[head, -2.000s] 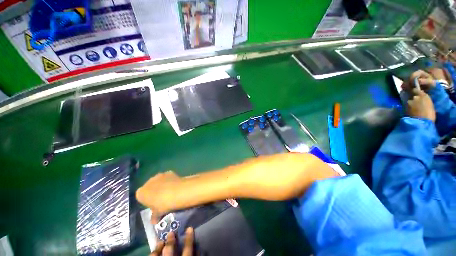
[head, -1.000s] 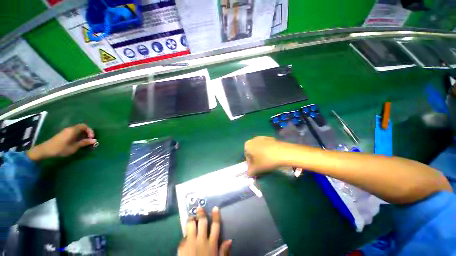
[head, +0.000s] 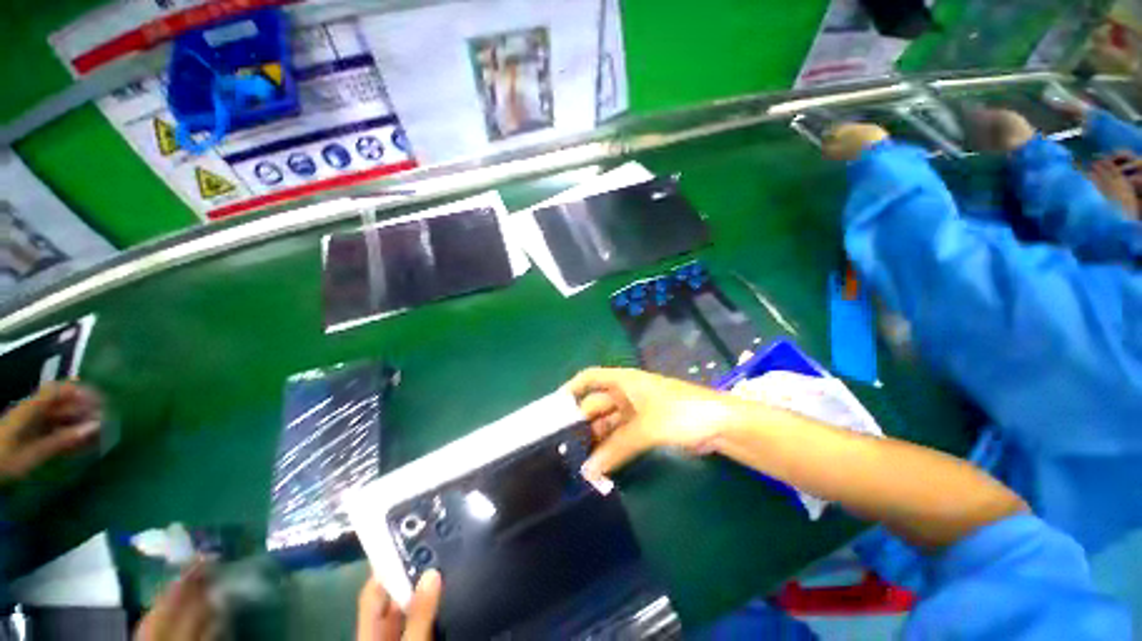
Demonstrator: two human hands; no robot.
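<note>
A dark tablet back cover (head: 526,538) with a camera cluster at its upper left corner lies on a white backing sheet (head: 470,448) at bottom centre. Its lower right edge shows shiny wrinkled film. My right hand (head: 626,420) grips the far right corner of the cover and sheet. My left hand (head: 401,611), cut off by the bottom edge, holds the near left side by the camera cluster, fingers at the edge.
A plastic-wrapped block (head: 328,453) lies left. Two covers on white sheets (head: 420,261) lie behind. Dark trim strips (head: 683,323) and a blue bin (head: 783,363) with crumpled white material lie right. Neighbours' hands (head: 50,426) and blue sleeves (head: 964,288) are at both sides.
My hands have taken hold of the cover and sheet, which now look raised and tilted. My left hand has moved from the surface to the edge. The right neighbour's arm has reached over the bench.
</note>
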